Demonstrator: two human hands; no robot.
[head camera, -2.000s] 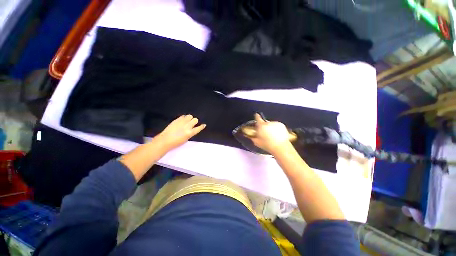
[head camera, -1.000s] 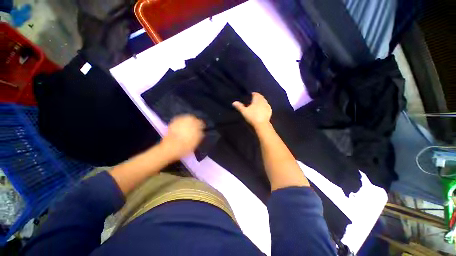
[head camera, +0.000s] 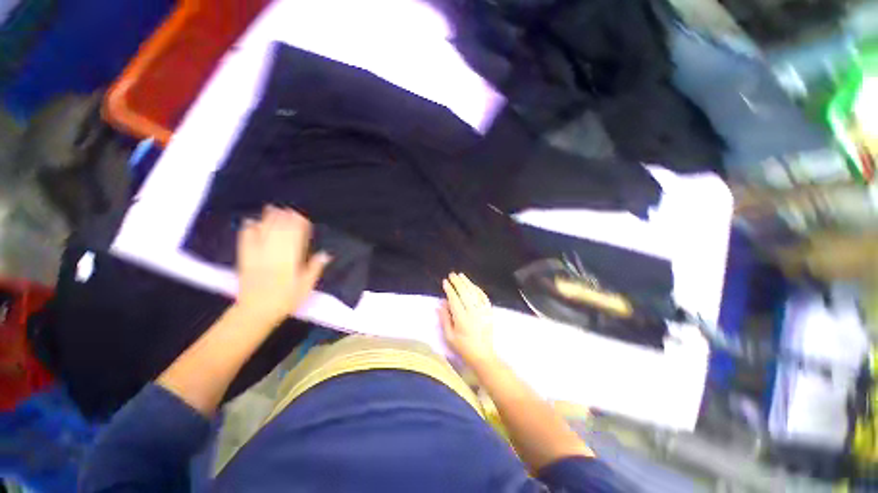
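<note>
Black trousers (head camera: 385, 183) lie across the white pressing table cover (head camera: 539, 361), with the wider end at the left and the legs towards the right. A greyer pocket lining patch (head camera: 345, 265) shows near the front edge. My left hand (head camera: 276, 260) is on the wide end, blurred, palm down with the thumb apart. My right hand (head camera: 467, 313) lies at the front edge of the near leg, fingers extended, holding nothing I can see. The steam iron (head camera: 568, 294), with a tan handle, stands on the near leg, right of my right hand and untouched.
A crumpled black heap (head camera: 606, 77) lies at the far side. An orange-red tray (head camera: 159, 82) is at the table's left end. Black cloth (head camera: 125, 318) with a white ticket (head camera: 85, 266) hangs low at the left, beside a red basket (head camera: 21, 337). The hose runs right from the iron.
The view has swung back right, bringing the iron into clear view. My right hand has left the middle of the trousers for the near leg's front edge. It held the iron two seconds ago.
</note>
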